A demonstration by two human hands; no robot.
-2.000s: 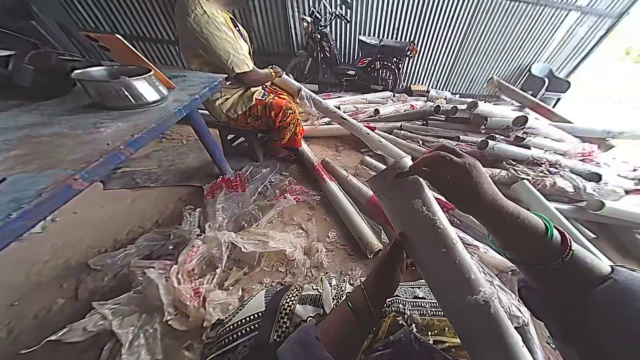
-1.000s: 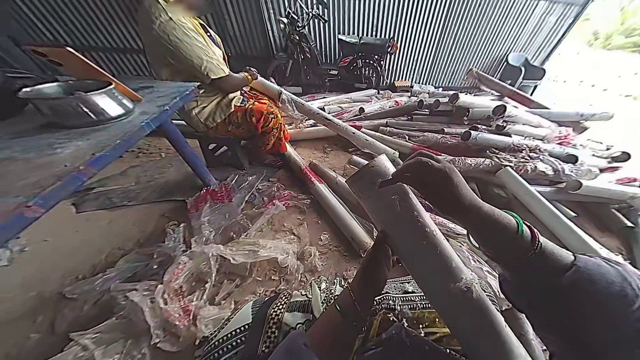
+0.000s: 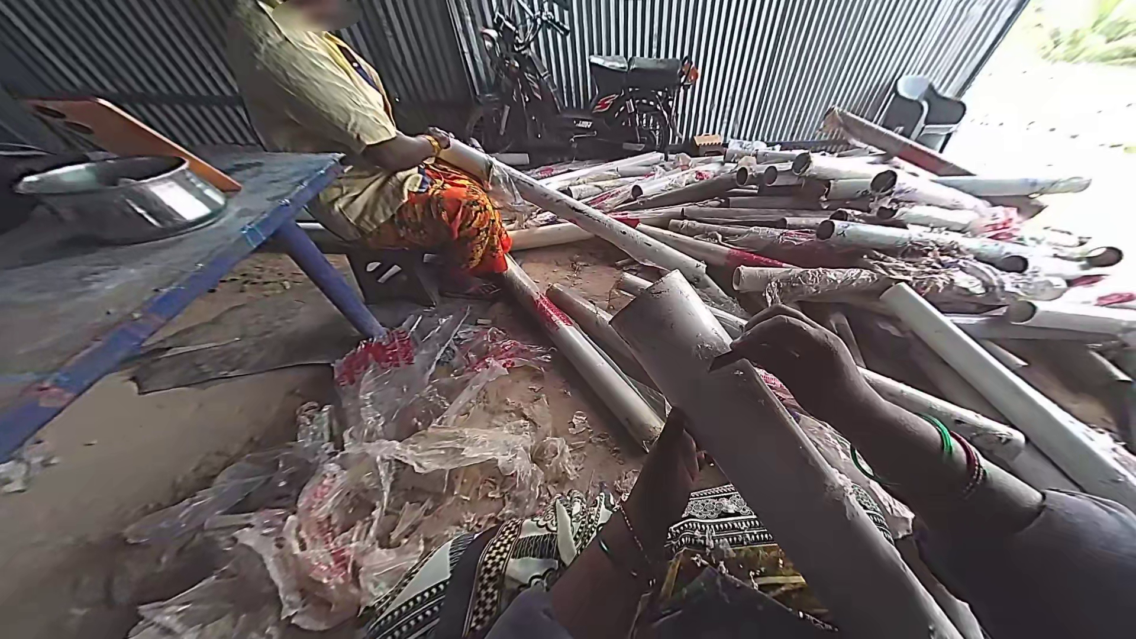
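A pale plastic pipe [image 3: 763, 444] slants from the lower right toward the middle of the view, its cut end raised. My left hand [image 3: 670, 466] supports it from beneath on the left side, the fingers partly hidden behind the pipe. Above the pipe, my right hand [image 3: 790, 351] has its fingers pinched around a small dark pointed piece, too small to name, whose tip touches the pipe's surface near the raised end. Patterned cloth [image 3: 497, 568] lies under the pipe and my arms.
A seated person [image 3: 355, 142] holds another long pipe [image 3: 603, 213]. Many pipes [image 3: 1003, 355] are piled at right. Torn plastic wrapping [image 3: 426, 453] litters the floor. A blue-edged table [image 3: 204, 266] with a metal pot [image 3: 124, 200] stands left; a motorcycle [image 3: 603, 98] is behind.
The raised end of the pipe has shifted left in the view, and my right hand is a little farther below that end than two seconds ago. The view has turned slightly.
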